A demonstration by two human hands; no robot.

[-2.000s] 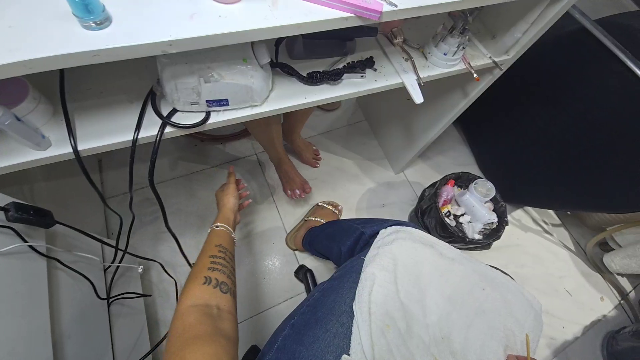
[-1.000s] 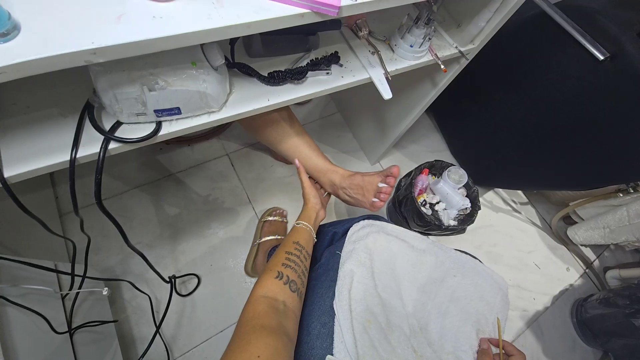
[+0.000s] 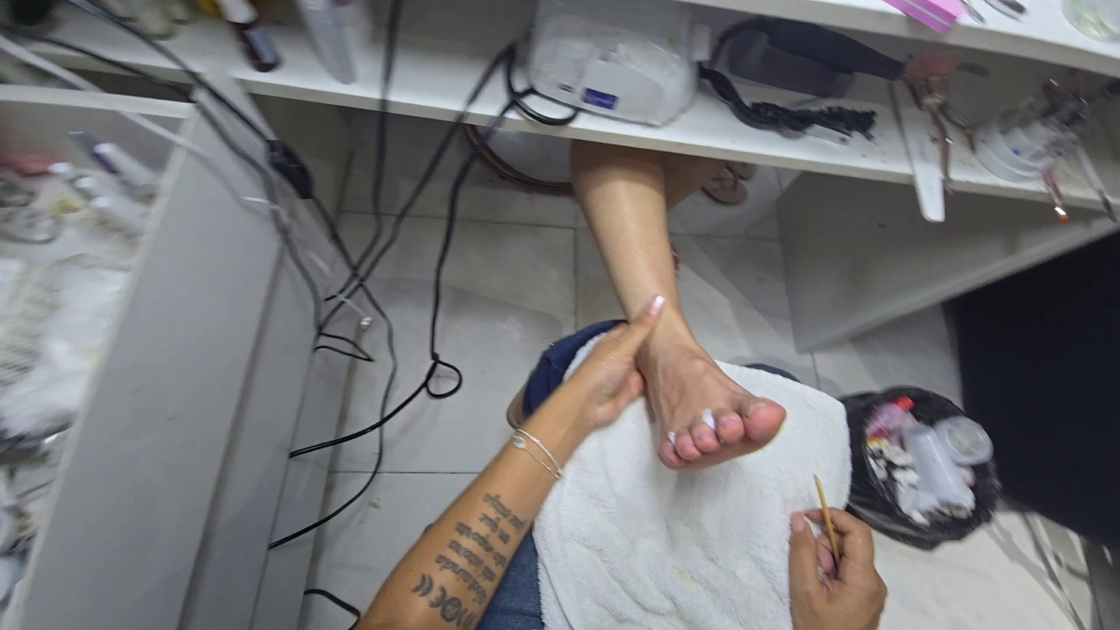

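Another person's bare foot (image 3: 696, 385) rests over a white towel (image 3: 665, 534) spread on my lap, with bits of white material between some toes. My left hand (image 3: 612, 367) holds this foot at the ankle, the thumb up along its near side and the fingers partly hidden beneath. At the towel's right edge, my right hand (image 3: 836, 569) pinches a thin wooden stick (image 3: 825, 516), its pointed end upward. The stick does not touch the foot.
A black-lined waste bin (image 3: 923, 472) with plastic cups stands right of my lap. Above the leg runs a white shelf (image 3: 490, 109) holding a white device (image 3: 612, 66) and a nail file (image 3: 919, 166). Black cables (image 3: 442, 262) hang at left; an open drawer (image 3: 131, 350) is beside them.
The other person's foot has come up from the floor, then onto the towel on my lap. My left hand, empty at first, has taken hold of its ankle. More of my right hand shows.
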